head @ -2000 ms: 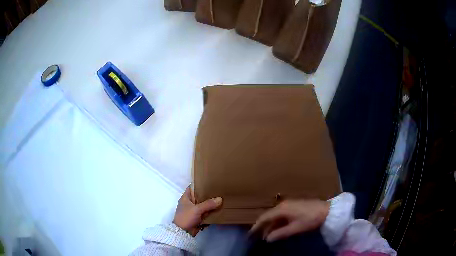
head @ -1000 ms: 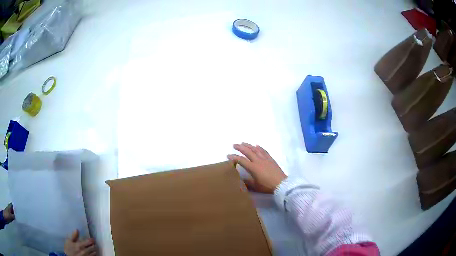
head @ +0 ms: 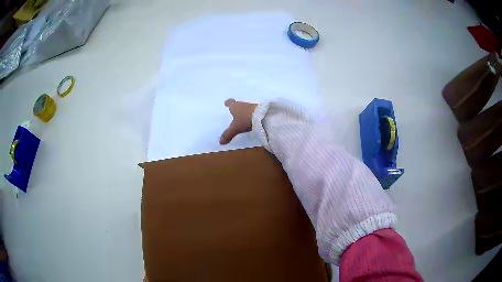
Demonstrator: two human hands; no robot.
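Observation:
The brown handbag body (head: 220, 220) lies flat over the near end of the white sheets (head: 203, 66), its lower part cut off by the bottom edge. My right hand (head: 239, 121) is over the sheets just beyond the bag's far edge, thumb and fingers apart, holding nothing visible. My right sleeve crosses the bag's right side. My left hand cannot be made out; the bag's near end is outside the picture.
A blue tape dispenser (head: 380, 143) stands right, a blue tape roll (head: 303, 35) beyond. Yellow rolls (head: 44, 108) and a second dispenser (head: 23, 157) are left. Clear plastic bags (head: 52, 36) lie far left, brown bags (head: 487, 160) at right. A blue sleeve shows at the lower left edge.
The bag has gone from both my hands onto the sheets. My right hand has moved from its far right corner forward and left over the sheets. Another person's hands and white sheet have left the lower left.

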